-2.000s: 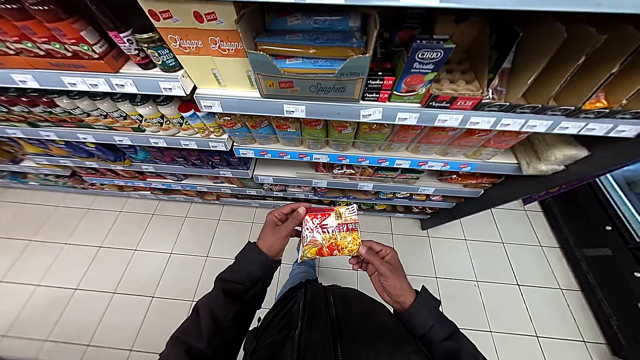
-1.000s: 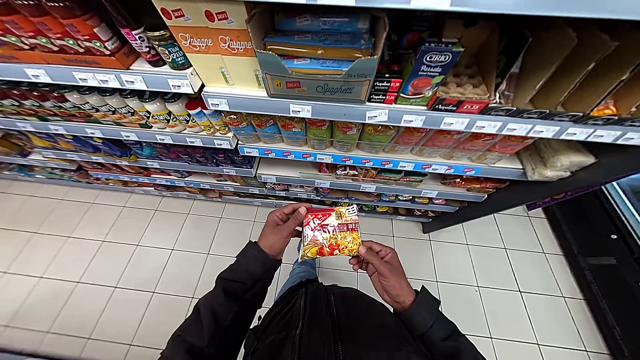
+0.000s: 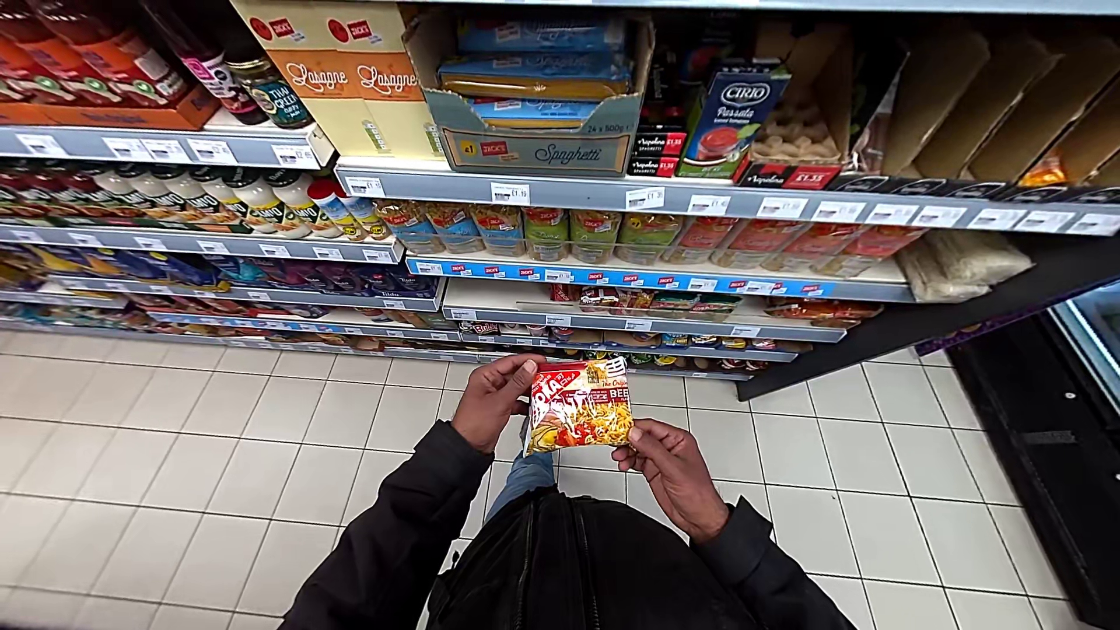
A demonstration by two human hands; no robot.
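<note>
A small red and yellow packet of instant noodles (image 3: 581, 404), beef by its print, is held up between both hands in front of my black jacket. My left hand (image 3: 492, 401) pinches its upper left corner between thumb and fingers. The lower right corner is gripped by my right hand (image 3: 672, 472), thumb on the front. The packet's picture side faces the camera; its back and some fingertips behind it are hidden.
Supermarket shelves run across the view, with an open carton of spaghetti packs (image 3: 535, 144), lasagne boxes (image 3: 350, 83), a passata carton (image 3: 733, 118) and mayonnaise jars (image 3: 254, 199). A black-edged cabinet (image 3: 1032, 455) stands at the right, on a tiled floor (image 3: 219, 437).
</note>
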